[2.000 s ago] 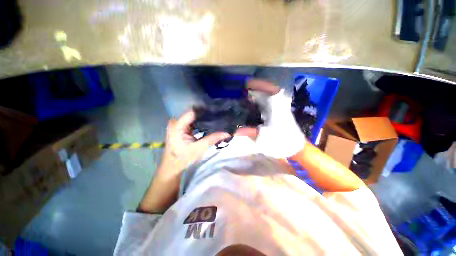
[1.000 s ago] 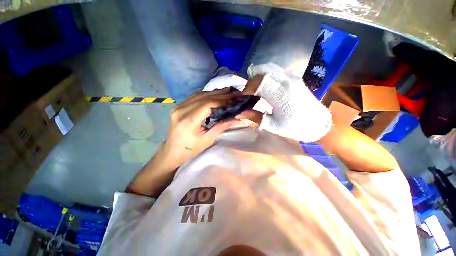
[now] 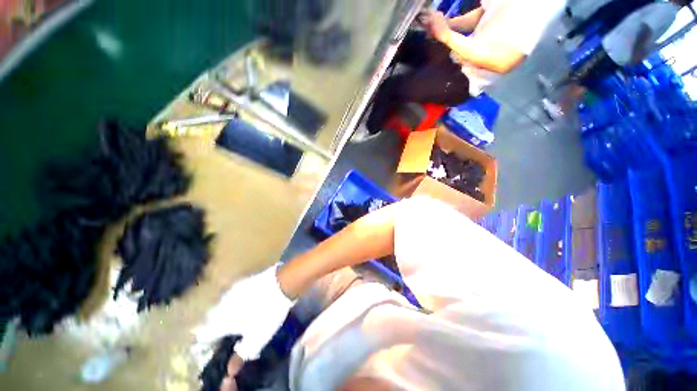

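My right hand [image 3: 244, 317], in a white knitted glove, is low in the view at the bench's front edge. A black spiky piece [image 3: 217, 362] shows at its fingers, with a bare fingertip against it; the grip is partly cut off by the bottom edge. My left hand is not in view. A round black spiky cluster [image 3: 164, 252] lies on the brown bench, left of the glove. More black clusters [image 3: 122, 164] are heaped behind and left of it. A small pale object [image 3: 95, 368] lies at lower left, too blurred to name.
A flat dark rectangle [image 3: 260, 147] and thin sticks [image 3: 191, 122] lie on the bench [image 3: 229, 221]. Beside it are a blue bin [image 3: 336, 200] of black pieces and an open carton [image 3: 458, 191]. A person [image 3: 497, 38] sits beyond; blue totes [image 3: 623, 244] stand at right.
The view has swung to the right and up over the bench. The gloved right hand has moved from the lap to the bench edge. The left hand has gone out of view.
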